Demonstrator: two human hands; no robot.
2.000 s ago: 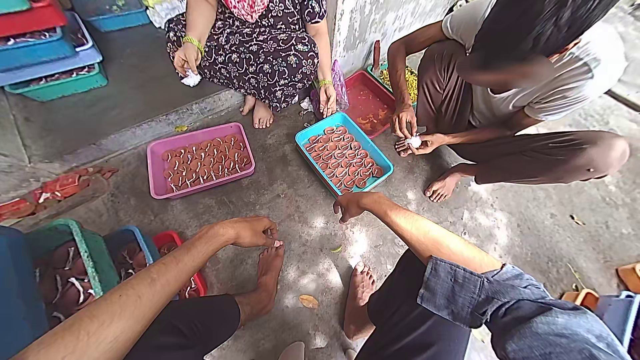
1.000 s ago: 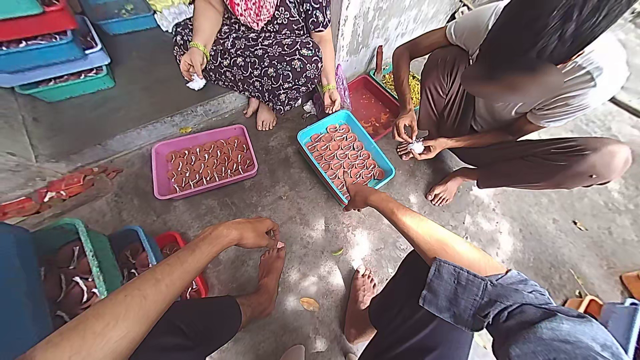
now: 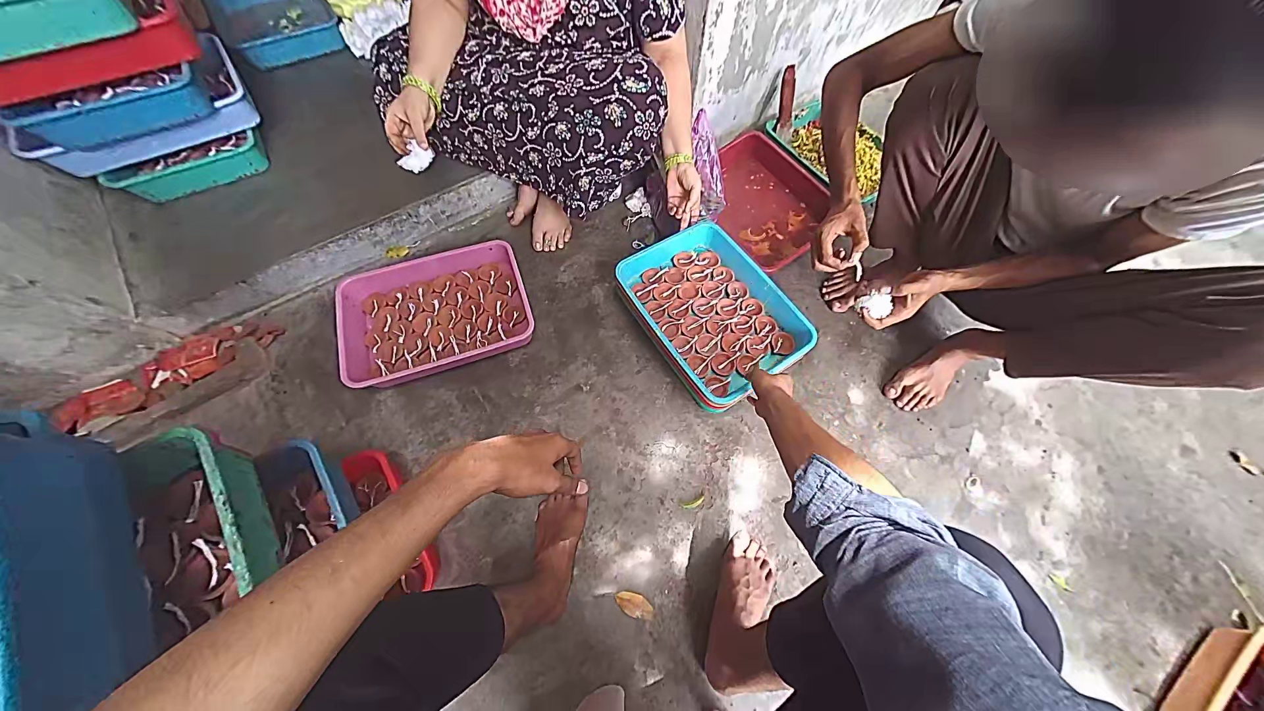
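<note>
My right hand (image 3: 770, 385) is at the near corner of a turquoise plastic tray (image 3: 798, 348), its fingers partly hidden behind the rim. Rows of small clay lamps with white cotton wicks (image 3: 709, 314) fill that tray, which sits on top of at least one other tray. My left hand (image 3: 533, 464) hangs above my left foot, fingers curled, with nothing visible in it. Left of the turquoise tray, apart from it, lies a pink tray (image 3: 353, 341) holding more clay lamps with wicks (image 3: 444, 314).
Stacked trays (image 3: 188, 176) stand on the raised step. Bins of lamps (image 3: 222, 513) are at lower left. Across from me sit two people, each with white cotton in a hand; the left one's other hand (image 3: 683, 193) is near the turquoise tray. A red tray (image 3: 741, 168) lies behind it.
My right hand has moved from just below the turquoise tray onto its near corner. My left hand has stayed above my foot.
</note>
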